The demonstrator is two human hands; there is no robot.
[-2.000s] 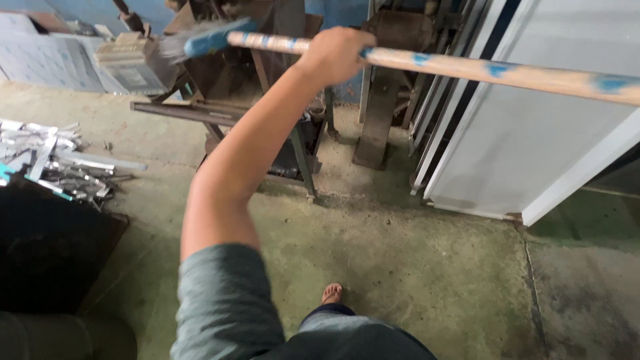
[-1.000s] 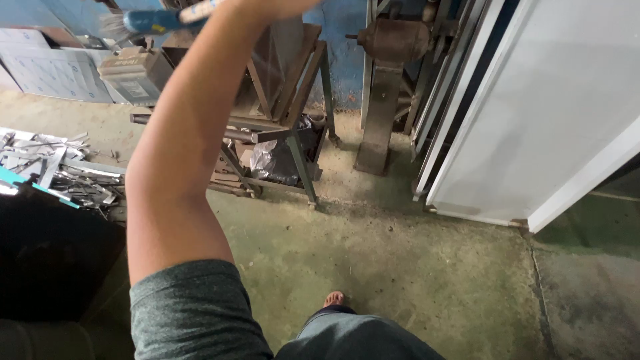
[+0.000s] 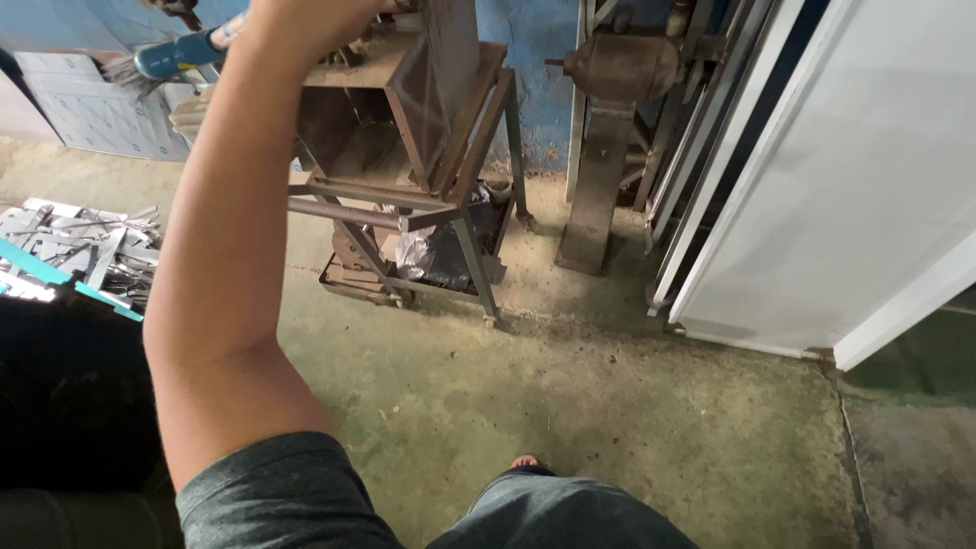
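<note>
At the top edge, my left hand (image 3: 324, 21) is partly cut off and is closed around the wooden handle of a broom (image 3: 178, 55). The broom's blue head and grey bristles point left, beside my raised forearm, and part of the handle is hidden behind the wrist. Below and right of the hand stands a rusty open-fronted metal box (image 3: 412, 114) on a metal stand (image 3: 474, 255). My right hand is out of view.
A bench grinder-like motor (image 3: 625, 67) stands on a metal pedestal. White panels (image 3: 831, 175) lean at right. Metal offcuts (image 3: 99, 244) lie at left, near a dark object. A black plastic bag (image 3: 438, 255) sits on the stand's lower shelf. Patterned sheets (image 3: 107, 114) lean against the wall.
My left hand has moved left and up from where it gripped the broom handle in full view. The handle's right part has left the view.
</note>
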